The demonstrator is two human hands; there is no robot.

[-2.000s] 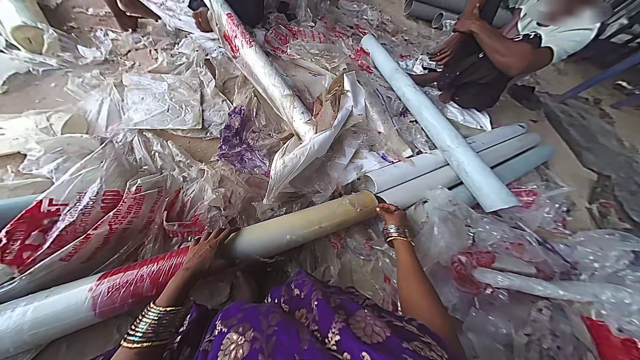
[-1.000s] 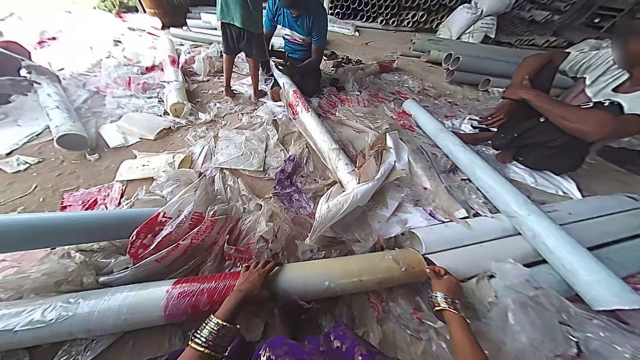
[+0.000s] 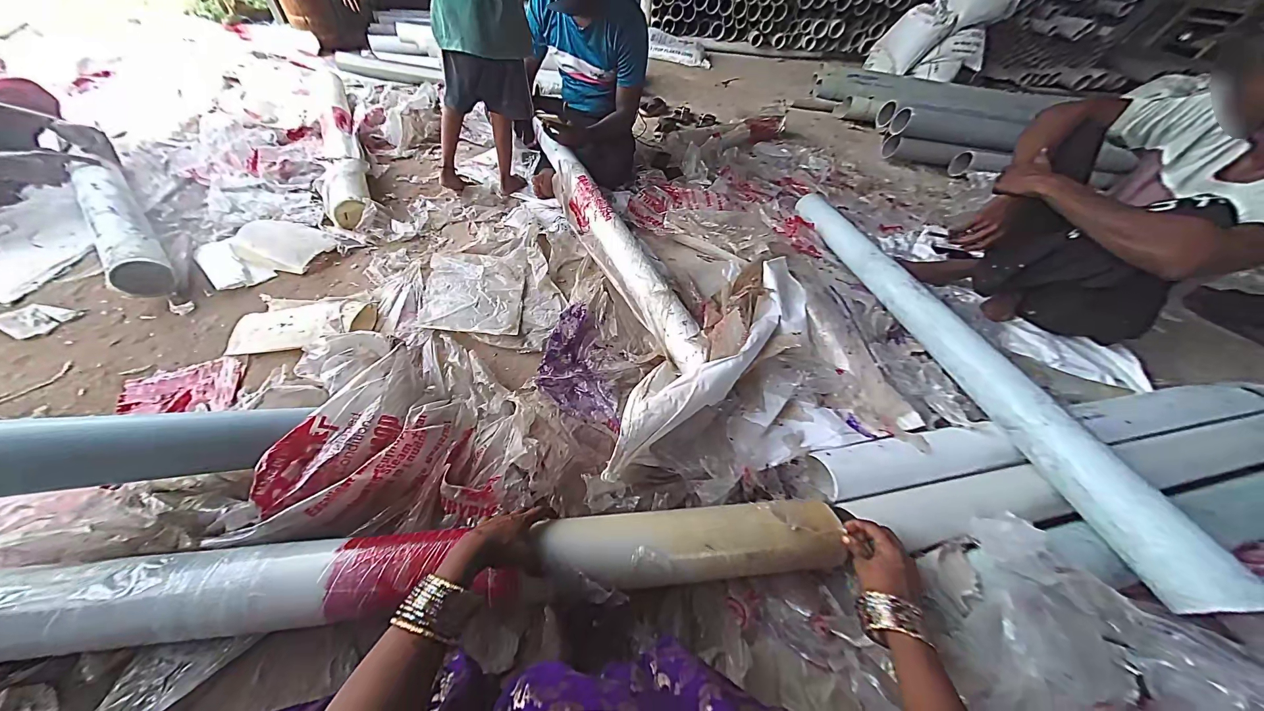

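A long pipe wrapped in clear film with a red printed band lies across the foreground, its right end section yellowish. My left hand, with bangles at the wrist, rests on the pipe just right of the red band, its fingers partly hidden behind it. At the pipe's right end, my right hand has its fingertips at the rim, thumb and fingers pinched together. Whether they grip the rim or the film's edge cannot be told. Crumpled clear plastic film lies beside the right hand.
Bare grey pipes lie at the right under a slanting pale blue pipe. Ahead, a film-wrapped pipe points toward a seated person, with another person standing beside. A third person sits at right. Plastic scraps cover the ground.
The view has tilted up and shows more of the yard. Both hands remain on the pipe at much the same places, my left near the red band and my right at the end.
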